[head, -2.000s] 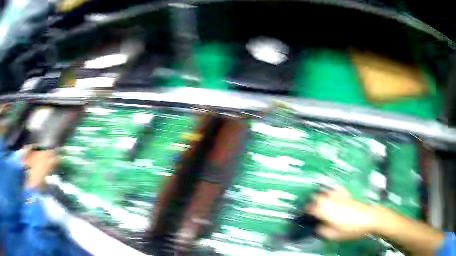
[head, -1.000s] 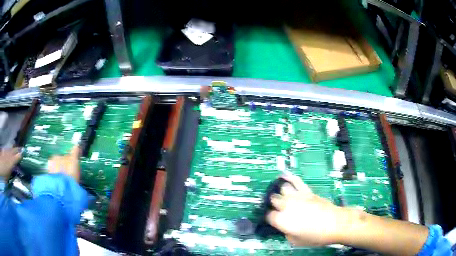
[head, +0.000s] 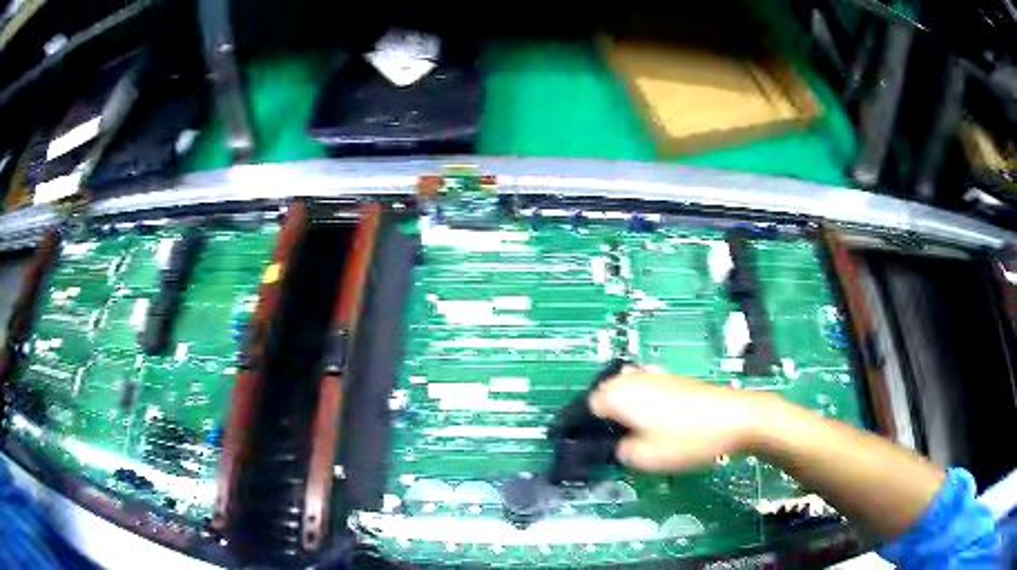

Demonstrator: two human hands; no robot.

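My right hand (head: pixel 664 421) reaches in from the right over the near middle of a large green circuit board (head: pixel 669 323). The hand is blurred. Its fingers are closed around dark, rounded pieces that look like large black capacitors (head: pixel 582 440); gloved fingertips may be part of this dark shape. A grey round-topped capacitor (head: pixel 529 495) stands on the board's near edge, just left of and below the hand. Pale round markings lie beside it. A black block component (head: pixel 753 306) stands at the board's right. My left hand is not in view.
Reddish-brown carrier bars (head: pixel 340 379) separate this board from another green board (head: pixel 112 323) on the left. A metal rail (head: pixel 669 189) runs behind. On the green shelf are a black bin (head: pixel 396 111) and a tan carton (head: pixel 714 100). Blue clothing shows bottom left.
The view has steadied and shifted slightly. My right hand has stayed over the near part of the board. Another person's hands have left the left board.
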